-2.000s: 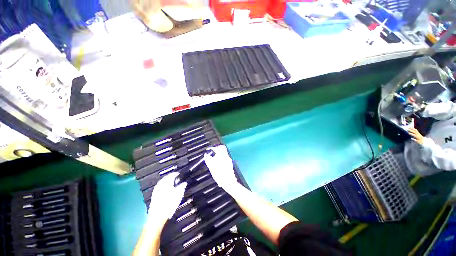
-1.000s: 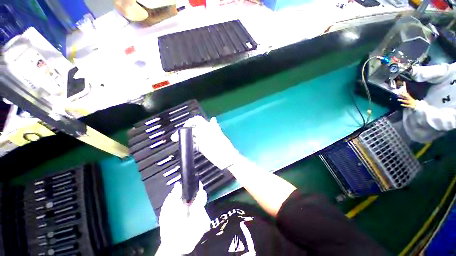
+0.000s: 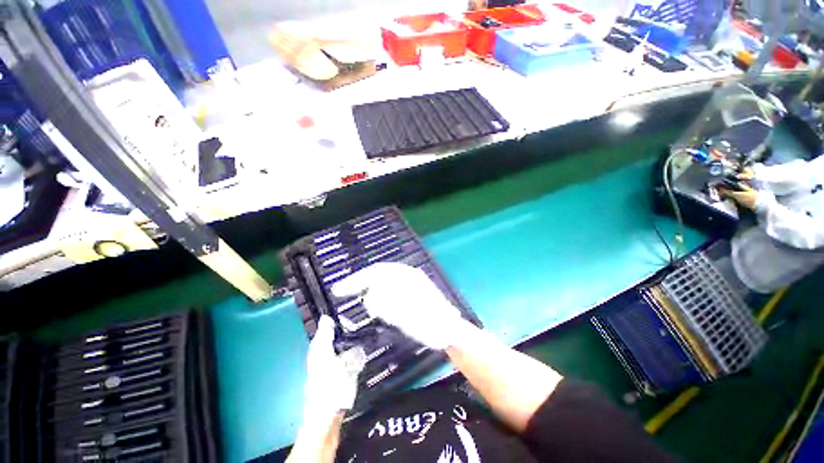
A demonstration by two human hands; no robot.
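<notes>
A black folding tripod [image 3: 313, 288] is held above the slotted tray, its long part pointing away from me, with shorter black parts near my fingers. My gloved left hand [image 3: 332, 373] is closed round its near end. My gloved right hand [image 3: 393, 298] is at its right side near the middle; its fingertips are bent towards the tripod, and their exact contact is hard to see. The slotted tray [image 3: 397, 237] lies on the green belt under both hands, with black bars with silvery stripes in its slots.
Stacked full trays [image 3: 201, 398] stand at lower left. A slanted post [image 3: 230, 269] comes down left of the tray. An empty tray [image 3: 429, 122], red bin [image 3: 423, 40] and blue bin [image 3: 542, 49] are on the white bench [image 3: 298, 172]. Crates [image 3: 709, 312] and another worker [image 3: 786, 217] are at right.
One second ago the tripod was a short thick bar raised towards the camera. Now it is lower, tilted away over the tray, with parts spread near my fingers. The camera view has shifted.
</notes>
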